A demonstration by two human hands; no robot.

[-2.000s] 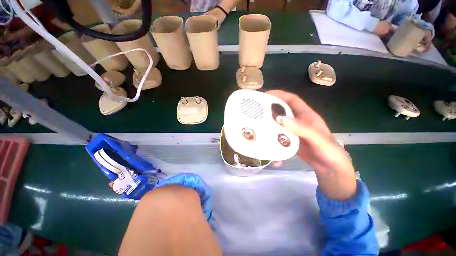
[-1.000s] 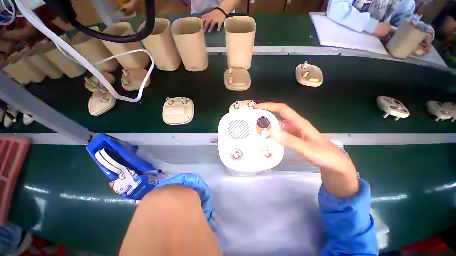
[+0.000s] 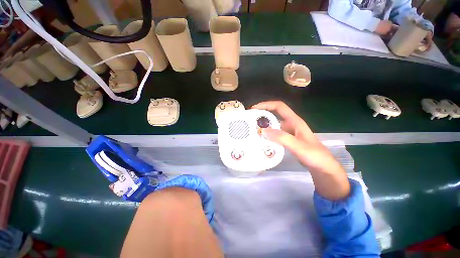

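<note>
The cream end cap (image 3: 248, 141) lies face up over the mouth of the housing (image 3: 247, 174), which is almost wholly hidden beneath it. The cap shows a slotted grille, a dark round spot and two reddish-metallic round parts. My right hand (image 3: 295, 133) holds the cap's upper right side, thumb on its face near the dark spot and fingers behind the edge. Bare skin of my left arm (image 3: 169, 221) and a blue sleeve (image 3: 194, 189) show at the lower left. My left hand itself is not visible.
Beige housings (image 3: 225, 43) and flat end caps (image 3: 164, 111) stand on the dark green belt (image 3: 333, 108). A blue dispenser (image 3: 118, 166) is at left, by a salmon tray (image 3: 12, 171). A white cable (image 3: 55, 43) hangs at upper left. A person's hands (image 3: 386, 27) hold a housing at upper right.
The cap has come down from a tilt over the open housing and now covers its mouth. My right hand has moved slightly left. The belt's parts have shifted left.
</note>
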